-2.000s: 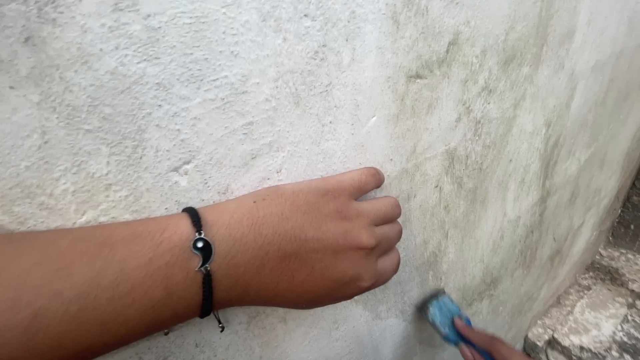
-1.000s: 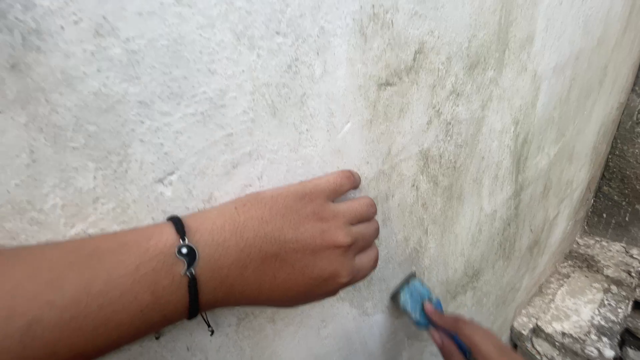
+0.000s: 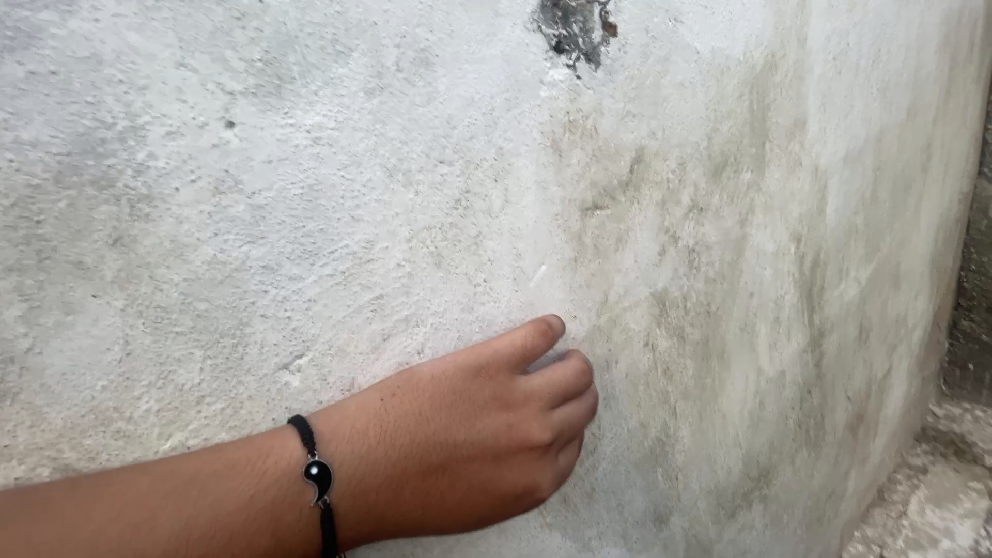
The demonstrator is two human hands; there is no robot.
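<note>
My left hand (image 3: 480,434) lies against the whitewashed plaster wall (image 3: 387,232), back of the hand toward the camera and fingers curled; its palm side is hidden, so what it may hold cannot be seen. A black braided bracelet with a teardrop charm (image 3: 318,474) circles that wrist. Right of the fingers, the wall carries greenish-brown stains (image 3: 682,325). My right hand and the blue-handled brush are out of the frame.
A dark patch of broken plaster (image 3: 577,31) breaks the wall's surface at the top. Along the right side the wall ends at an edge, with rough pale stone (image 3: 930,496) at the lower right.
The right hand with the blue-handled brush, at the lower right in both earlier frames, has left the view. The view has shifted, showing the broken plaster patch at the top.
</note>
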